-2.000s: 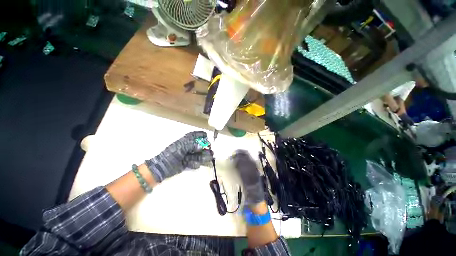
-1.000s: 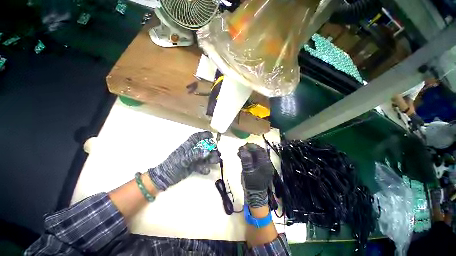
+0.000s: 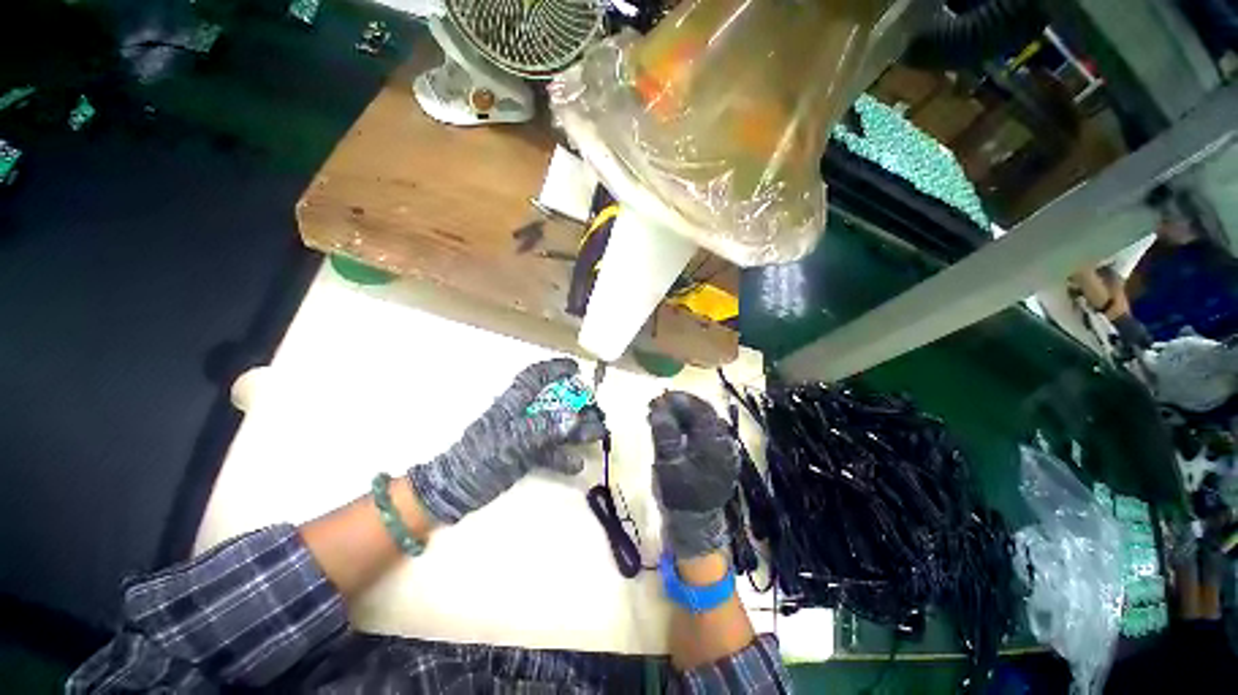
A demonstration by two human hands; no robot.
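Note:
My left hand (image 3: 505,441), in a grey striped glove, holds a small teal-green circuit board (image 3: 561,397) under the tip of the white cone (image 3: 633,288). A black power cable (image 3: 614,527) hangs down from beside the board and lies bundled on the cream board. My right hand (image 3: 694,468), also gloved, is just right of the circuit board with its fingers curled. Whether it holds anything thin cannot be made out. A dark thin tip shows below the cone, close to the circuit board.
A black cable pile (image 3: 869,496) lies at the right, with a clear plastic bag (image 3: 1063,564) beyond it. A wooden board (image 3: 407,190) stands behind, bearing a fan (image 3: 527,34) and a yellow-black tool (image 3: 706,300). A plastic-wrapped hood (image 3: 720,122) hangs above. Another person's arm shows far right.
My right hand was blurred and lower over the board two seconds ago; it is now steady beside the circuit board. The view has shifted slightly. My left hand keeps hold of the circuit board.

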